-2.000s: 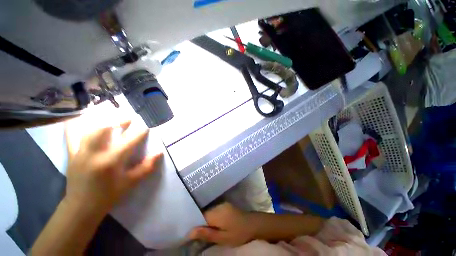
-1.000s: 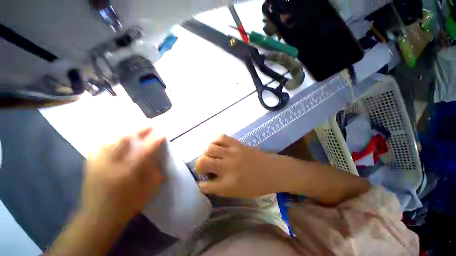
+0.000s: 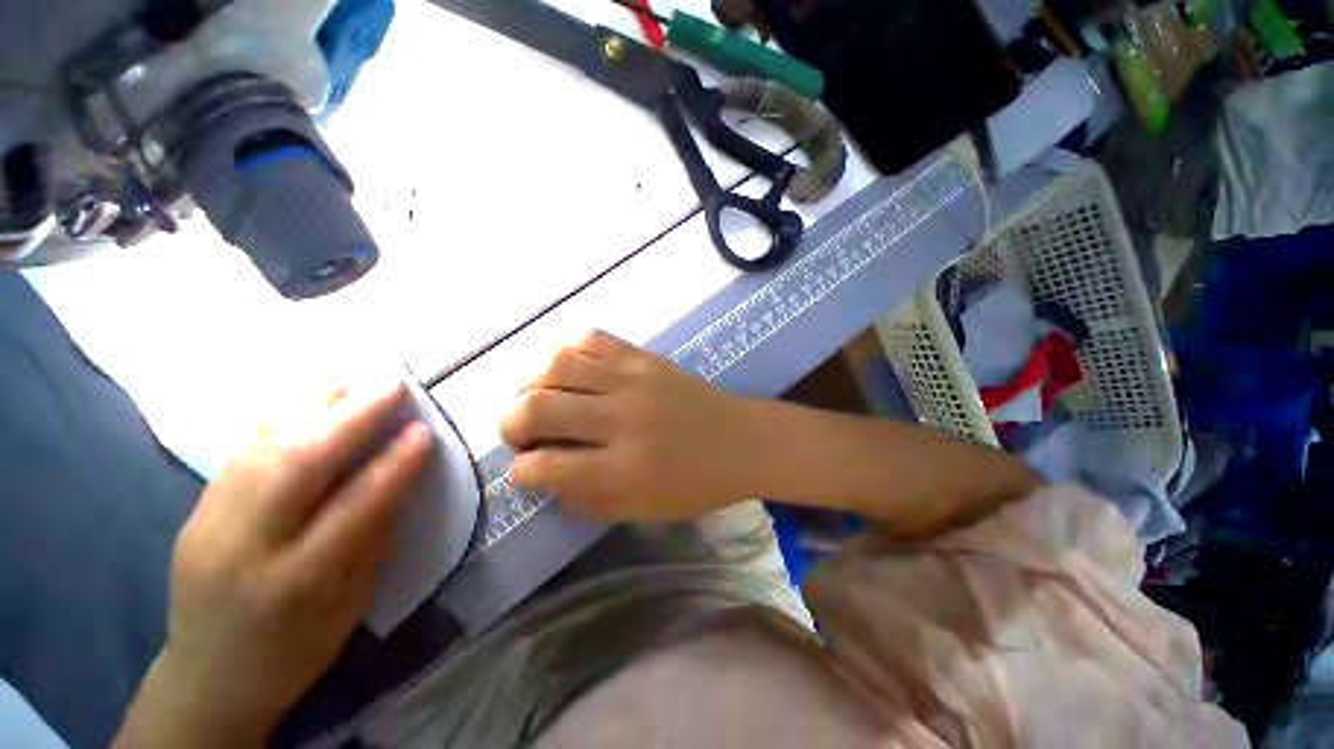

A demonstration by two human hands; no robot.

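The light fabric panel [image 3: 427,515] lies at the table's front edge, its curved dark-edged side facing right. My left hand [image 3: 300,534] rests flat on it, fingers together, palm down. My right hand [image 3: 615,432] is just right of the panel, over the ruler edge, with its fingers curled; whether it pinches anything is hidden. The dark grey fabric panel [image 3: 88,498] lies at the left, partly under the light one. The grey ribbed attachment [image 3: 285,198] of the sewing machine is above my left hand.
Black shears [image 3: 680,110], a green handle [image 3: 746,56], a tan-grey ring [image 3: 822,144] and a black flat phone-like object [image 3: 892,73] lie at the top. The ruler [image 3: 841,264] runs along the table edge. A cream perforated basket [image 3: 1112,293] with white and red scraps stands at right.
My right hand has come up from the panel's lower corner to beside its right edge. The light panel now shows a curved edge and less of its surface. The view has shifted.
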